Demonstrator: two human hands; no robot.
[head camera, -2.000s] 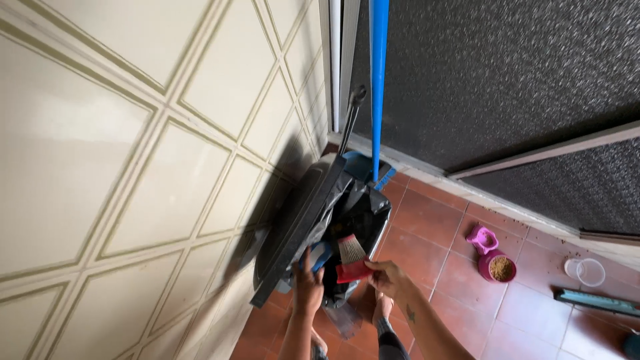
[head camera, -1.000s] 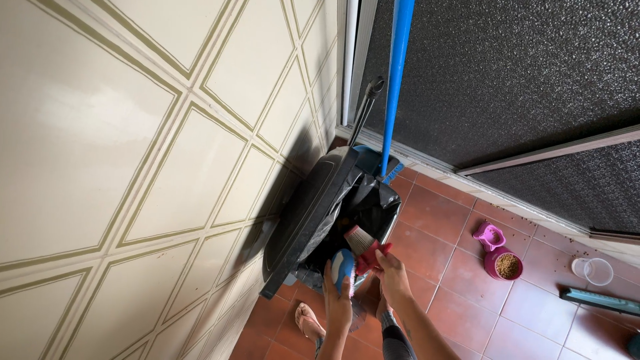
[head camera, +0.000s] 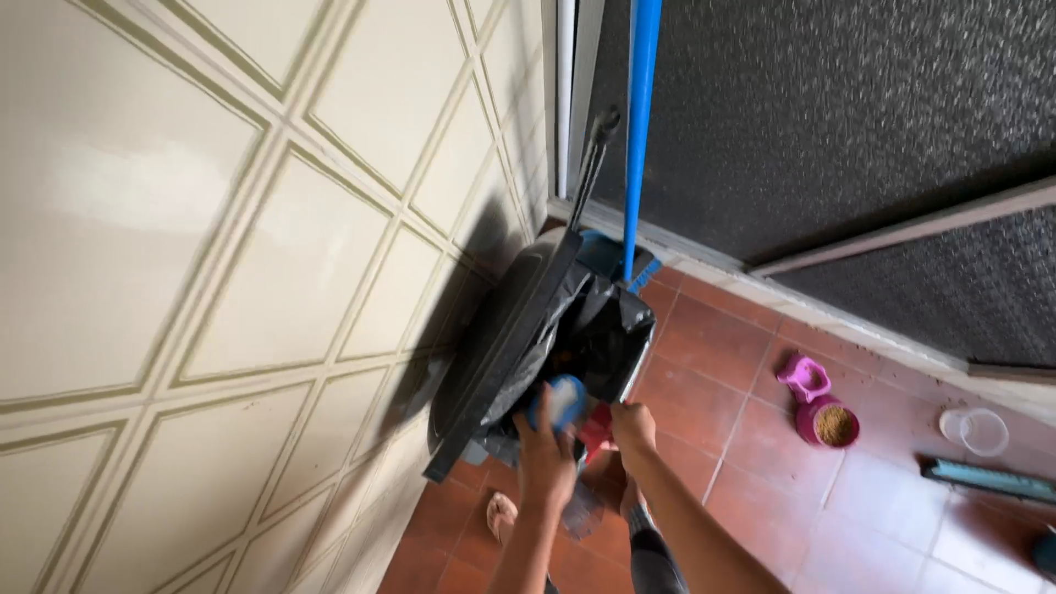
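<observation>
My left hand (head camera: 546, 462) grips a blue and white round object (head camera: 563, 403), perhaps a cup or container, over the mouth of a trash bin lined with a black plastic bag (head camera: 631, 312). Close on its right, my right hand (head camera: 634, 427) holds a red object (head camera: 596, 429), blurred; I cannot tell whether it is a brush or a packet. The two held things are side by side and may touch. The bin's dark lid (head camera: 495, 330) stands raised against the tiled wall. Inside, the bin is mostly in shadow.
A blue pole (head camera: 640, 132) and a blue broom head (head camera: 643, 272) stand behind the bin, near a thin dark handle (head camera: 590, 173). Pink bowls (head camera: 807, 378), one with dry kibble (head camera: 833, 426), a clear plastic container (head camera: 978, 431) and a teal strip (head camera: 990, 478) lie on the tiled floor.
The blue and white object has turned, so its round face now shows. The red object's pale part, visible above my right hand earlier, is now largely out of sight.
</observation>
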